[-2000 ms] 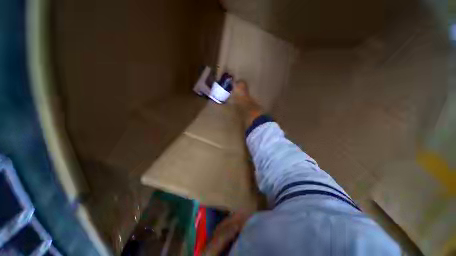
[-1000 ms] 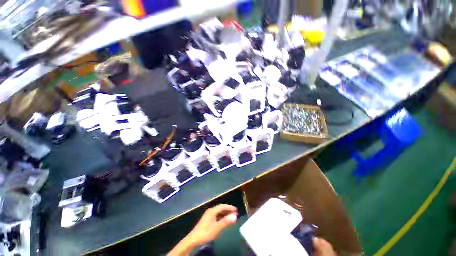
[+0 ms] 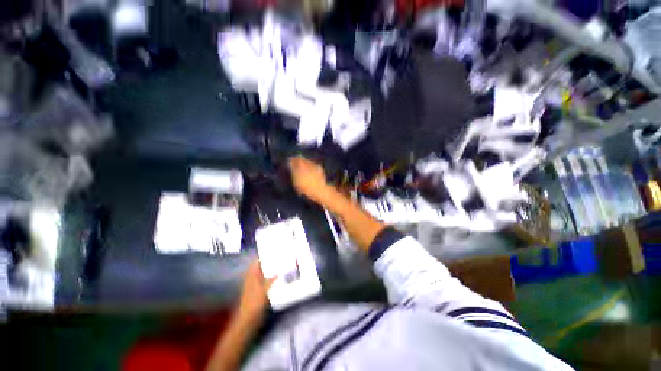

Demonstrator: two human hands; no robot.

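The picture is blurred. My left hand point(image 3: 254, 286) holds a white plastic unit point(image 3: 288, 262) at the bench's front edge, with the unit's flat white face up. My right hand point(image 3: 308, 179) reaches over the dark bench beyond the unit, its fingers over dark parts; blur hides whether it grips anything. White pieces point(image 3: 197, 221) lie on the bench left of the held unit. A row of white units point(image 3: 427, 215) stands to the right of my right hand.
A heap of white parts point(image 3: 290, 72) lies farther back, with a dark sheet or pad point(image 3: 427, 101) beside it. Blue-white sheets point(image 3: 598, 190) lie at the right. A brown carton point(image 3: 482, 277) and a blue stool point(image 3: 554, 259) are below the bench edge. Something red point(image 3: 163, 355) is at lower left.
The view has turned left along the bench. The white unit is now in my left hand, which was empty a second ago. My right hand has moved from the carton to over the bench.
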